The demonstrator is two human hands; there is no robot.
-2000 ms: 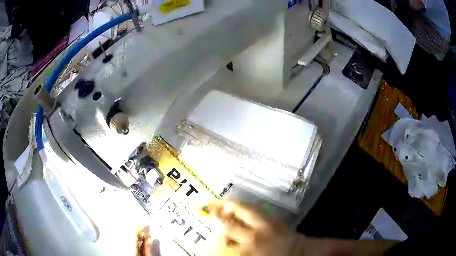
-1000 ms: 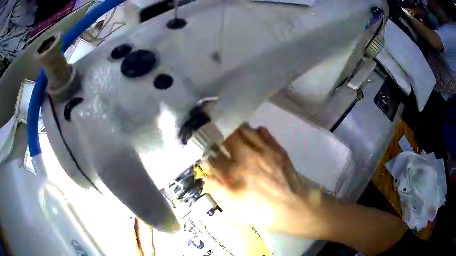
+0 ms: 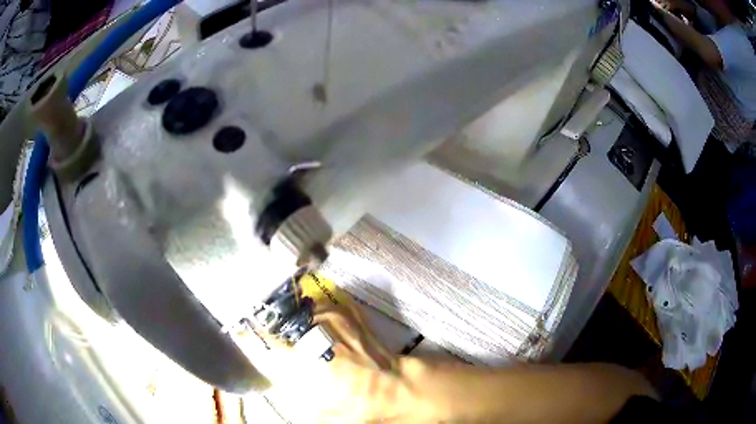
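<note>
The presser foot and needle (image 3: 286, 310) are a shiny metal cluster under the machine head. My right hand (image 3: 361, 364) comes in from the lower right, palm down, its fingers beside the foot; glare hides what is under them. Washed-out white (image 3: 282, 377), possibly fabric, lies in front of the foot. A thin orange-brown edge (image 3: 220, 404) at the bottom may be my left hand, mostly lost in glare. A stack of white pieces (image 3: 489, 240) lies under the arm. A bit of yellow tape (image 3: 319, 288) shows behind my fingers.
The machine arm (image 3: 398, 83) crosses above the work, with a ridged tension dial (image 3: 302, 236) close over my right hand. A blue hose (image 3: 108, 54) curves at left. A crumpled white heap (image 3: 688, 290) sits on the wooden stool (image 3: 634, 286). Another person's arm (image 3: 692, 37) shows top right.
My right hand first went from the bed up to the tension dial, and now has come down beside the presser foot, uncovering the stack. The view moved closer to the machine head.
</note>
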